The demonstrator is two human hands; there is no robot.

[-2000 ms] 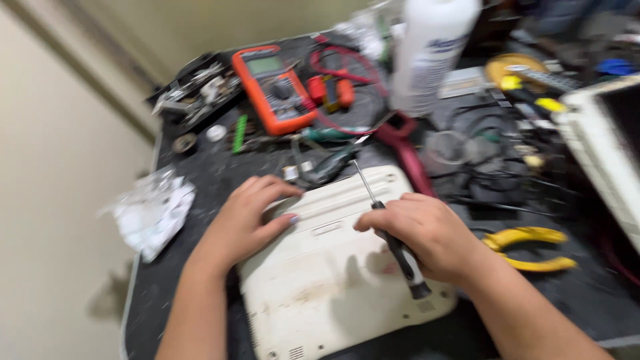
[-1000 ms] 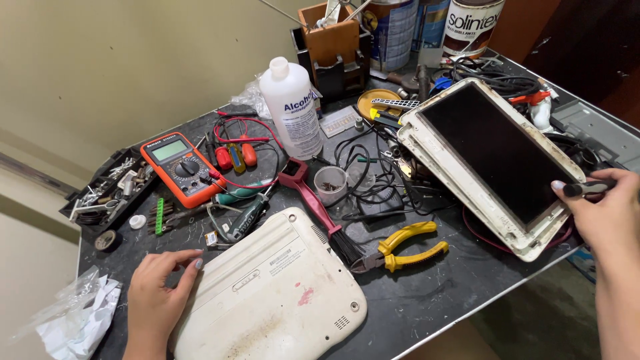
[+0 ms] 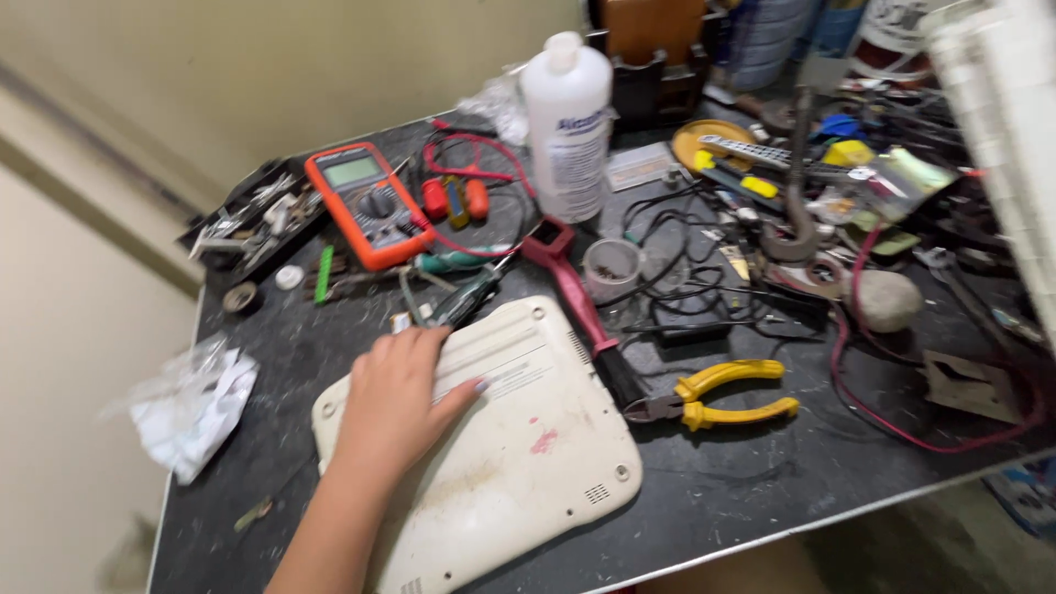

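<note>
A dirty white laptop base (image 3: 511,445) lies underside up on the black table. My left hand (image 3: 404,396) rests on its upper left part, fingers over the far edge and thumb on the cover. My right hand is out of the picture. At the right edge a white laptop display part (image 3: 1002,124) shows raised and blurred; what holds it is not visible. Yellow-handled cutting pliers (image 3: 718,396) lie right of the base, beside a red-handled brush (image 3: 577,305). Beyond the base is a dark green screwdriver (image 3: 470,297).
An orange multimeter (image 3: 371,206), a white alcohol bottle (image 3: 567,132) and a small cup of screws (image 3: 612,271) stand or lie behind. Black cables (image 3: 660,223), a wrench (image 3: 965,289) and a stone (image 3: 887,301) crowd the right. Crumpled plastic (image 3: 194,412) lies left.
The screwdriver-holding right hand first seen over the base went to the display part, and is now out of view. The display part has been lifted off the clutter at the right.
</note>
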